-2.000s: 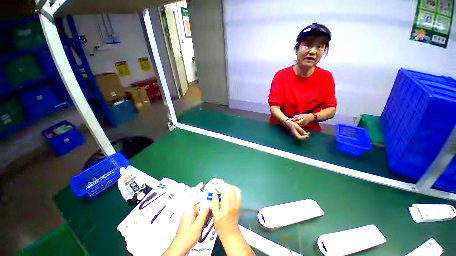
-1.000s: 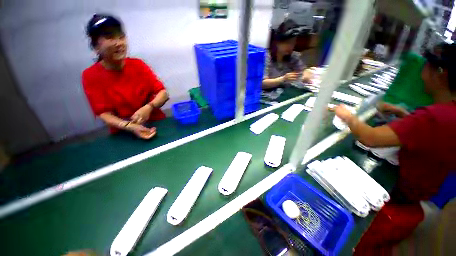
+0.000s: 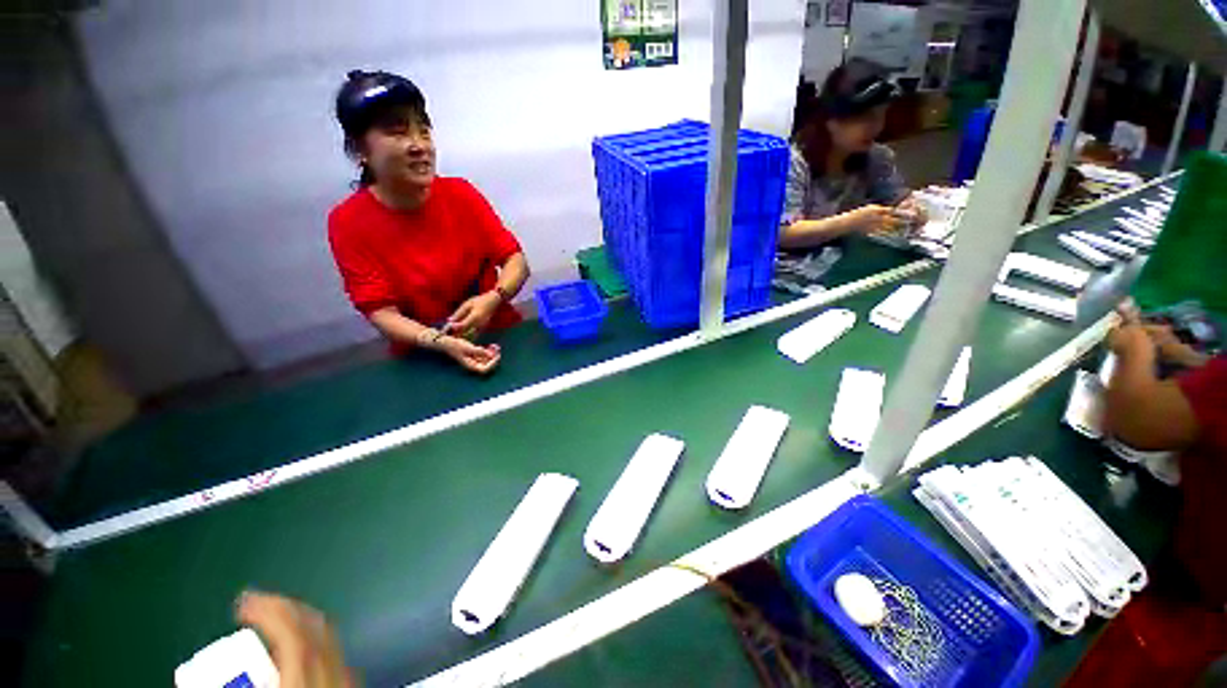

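One hand, blurred and cut off by the bottom edge at lower left, looks like my right hand (image 3: 299,648). Its fingers are at the right side of a white retail pack (image 3: 222,664), which shows a bit of blue print and is also cut off. The grip is partly hidden. My left hand is out of the picture. On the green belt, several slim white packs lie plain face up in a slanting row, the nearest one (image 3: 517,552) with its holed end towards me.
Blue basket (image 3: 811,571) with a white round item (image 3: 859,599) and pale strands (image 3: 910,629). Pack stack (image 3: 1033,538) right of it. White upright (image 3: 958,255) and rail (image 3: 612,608). Blue crates (image 3: 662,222) across the belt. A person in red opposite; other workers at right.
The view has swung right from the pack pile to the belt, then slightly back left. The hand and pack have come into view at lower left. The person opposite still holds hands together.
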